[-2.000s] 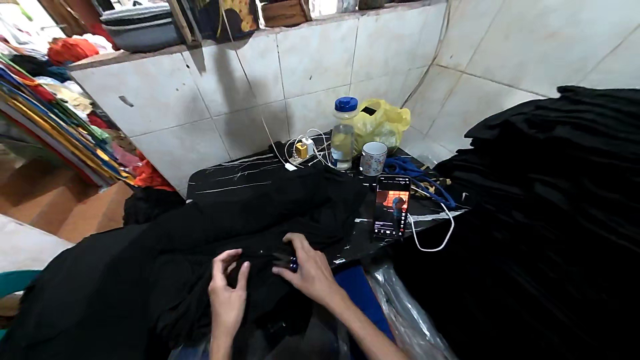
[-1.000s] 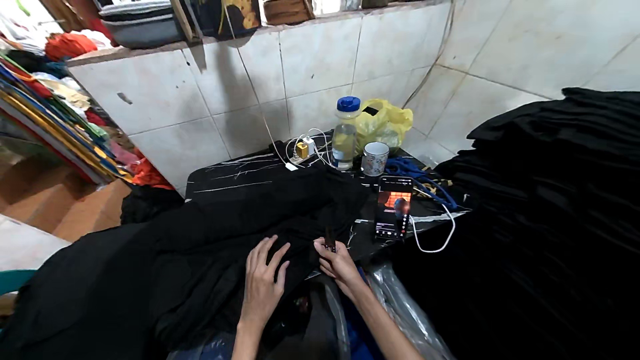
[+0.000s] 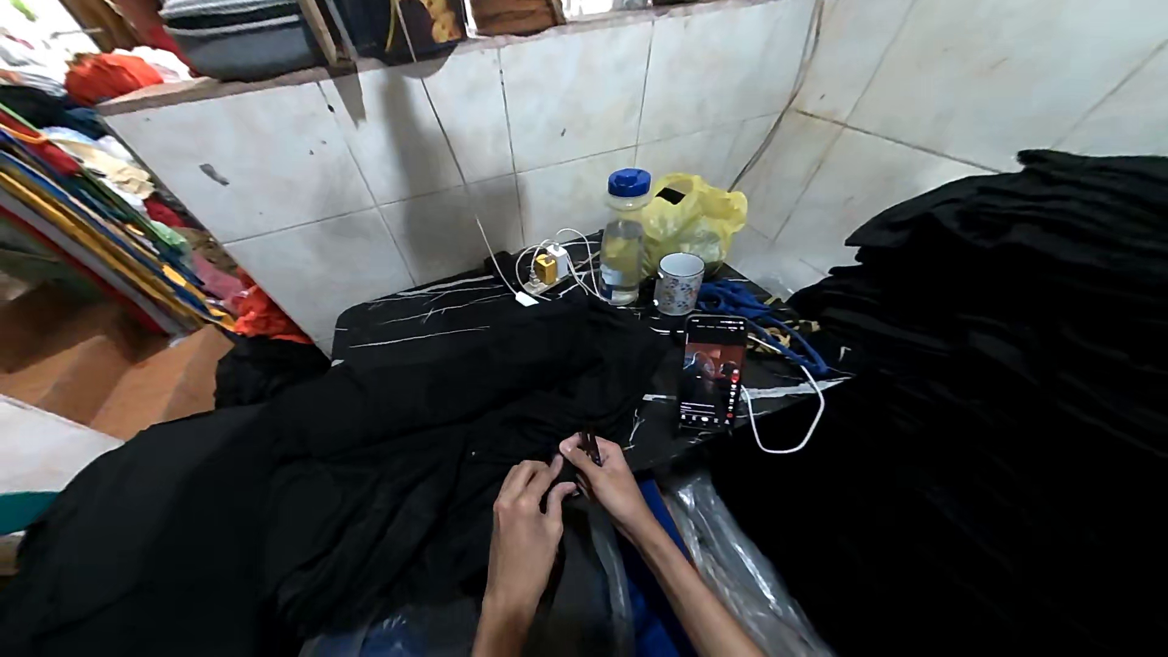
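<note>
Black cloth lies bunched over the dark table and spreads toward the lower left. My left hand pinches an edge of this cloth between thumb and fingers. Close against it on the right, my right hand grips a small dark tool, whose kind I cannot tell; its lower part is hidden by the fingers. The fingertips of both hands nearly meet at the cloth. A phone with a lit screen stands upright just beyond and to the right of my hands.
Behind the phone are a patterned mug, a bottle with a blue cap, a yellow plastic bag, blue cord and a charger with white cables. A tall stack of black cloth rises at right. Clear plastic hangs below.
My left hand has moved right over the last second, close to my right hand. Two seconds ago both hands were farther left over the cloth, with fingers apart.
</note>
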